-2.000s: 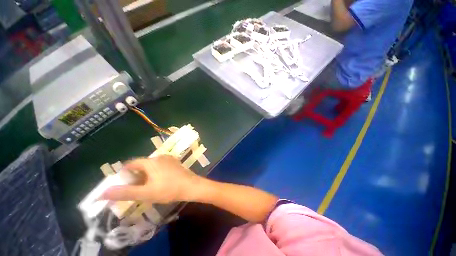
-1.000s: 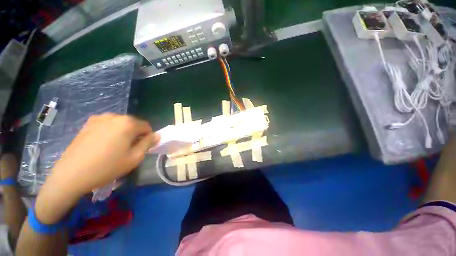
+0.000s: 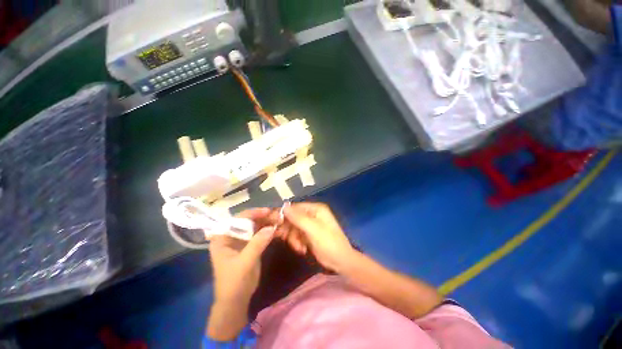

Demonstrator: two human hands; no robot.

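My left hand [image 3: 235,262] holds a coiled bundle of white output cable [image 3: 198,217] below the left end of the white test fixture [image 3: 266,153]. My right hand [image 3: 315,235] pinches the cable's end between thumb and fingers, close beside my left fingers. A white power adapter [image 3: 194,178] lies at the left end of the fixture; its outline merges with the bright bar. Cream tape strips cross the bar. The small connector tip is partly hidden by my fingers.
A light grey instrument [image 3: 170,44] stands behind, with coloured test leads [image 3: 250,92] running to the fixture. A film-wrapped slab [image 3: 54,191] lies left. A grey slab [image 3: 436,126] holds adapters and tangled cables at right. A red stool [image 3: 518,167] and a person's blue clothing [image 3: 590,109] are beyond.
The view has swung right. My left hand has moved from the adapter to the coiled cable. My right hand has come in from the right edge and now grips the cable end.
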